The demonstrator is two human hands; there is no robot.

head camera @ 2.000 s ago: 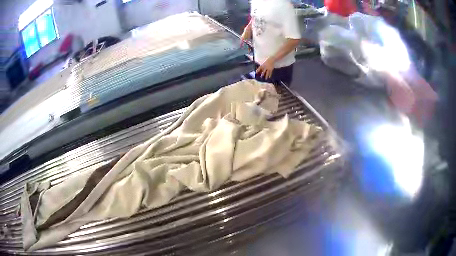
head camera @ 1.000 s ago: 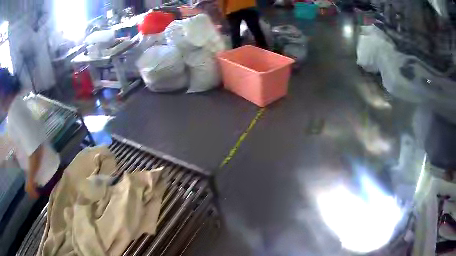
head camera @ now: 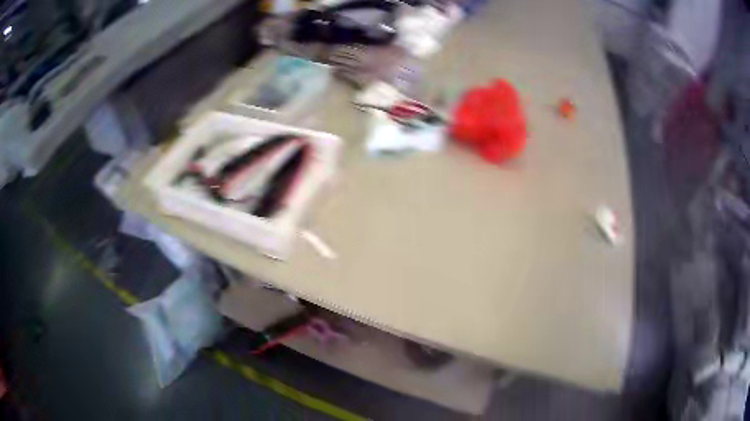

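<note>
The frame is blurred. A beige worktable point(head camera: 444, 238) lies in front of me. A crumpled red plastic bag point(head camera: 490, 122) is on its far middle part. A small orange-red thing point(head camera: 566, 108), perhaps a bottle cap, lies right of the bag. A small white thing with a reddish mark point(head camera: 608, 224) lies near the right edge; I cannot tell if it is the bottle. A white tray point(head camera: 224, 218) holding black-and-red tools point(head camera: 271, 174) is at the left. Neither my left hand nor my right hand is in view.
Behind the white tray is another tray with pale teal contents point(head camera: 292, 82). Scissors with red handles point(head camera: 409, 111) lie on white material left of the red bag. A lower shelf point(head camera: 370, 349) holds items. A yellow line point(head camera: 271, 382) marks the dark floor.
The view has swung away from the slatted rack with beige cloth, the pink crate and the white bags to the beige worktable. No hand of mine shows in any frame.
</note>
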